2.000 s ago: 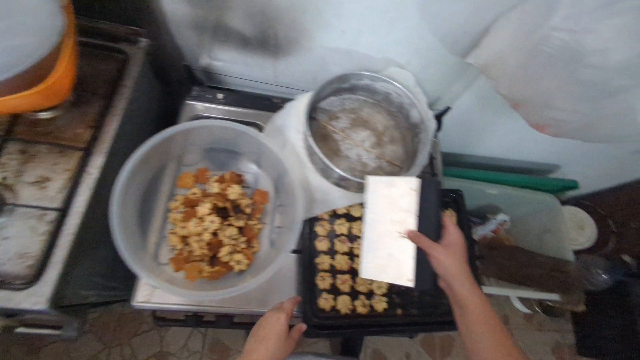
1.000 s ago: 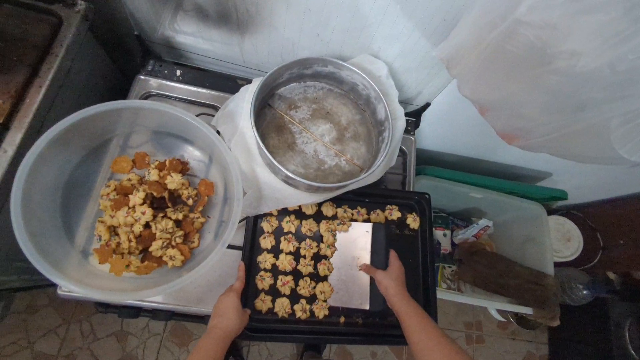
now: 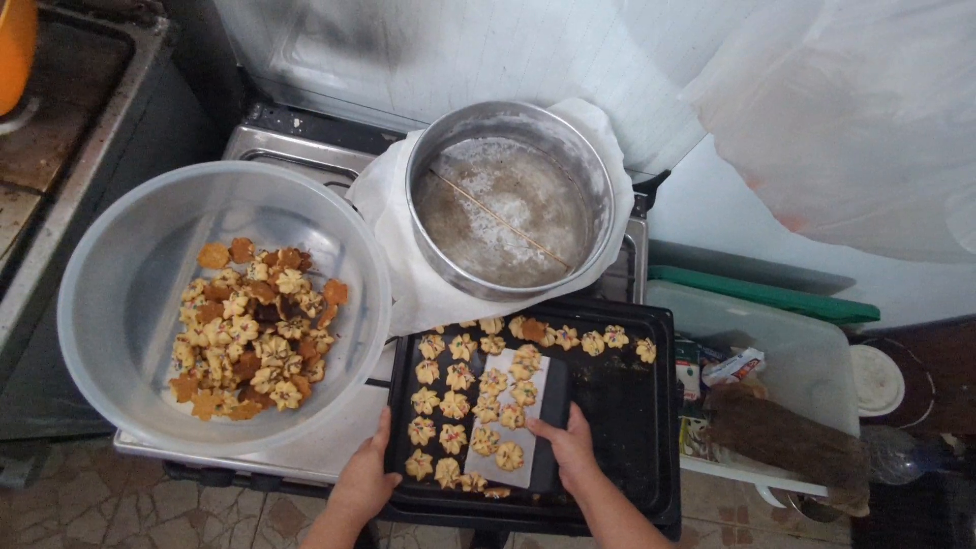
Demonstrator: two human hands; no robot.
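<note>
My right hand [image 3: 566, 446] grips the dark handle of a flat metal scraper [image 3: 526, 473], whose blade lies low over a black baking tray [image 3: 610, 412]. Several flower-shaped cookies [image 3: 511, 415] rest on the blade. Other cookies [image 3: 454, 404] stand in rows on the tray's left part and along its far edge. My left hand [image 3: 370, 473] is at the tray's near left edge, fingers against the rim; how firmly it grips is hidden. Left of the tray, a large translucent plastic bowl [image 3: 95, 366] holds a heap of cookies [image 3: 252, 335], some with browned undersides up.
A round metal pan [image 3: 602, 160] with a thin wooden stick [image 3: 499, 217] sits on white paper [image 3: 396, 282] on the stove [image 3: 305, 457]. A plastic bin [image 3: 808, 328] with packets and its green lid [image 3: 770, 293] are at the right. Another stove [image 3: 114, 99] stands far left.
The scraper's blade was bare one second ago and now carries several cookies. Two seconds ago the scraper was raised above the tray. My left hand has come to the tray's edge.
</note>
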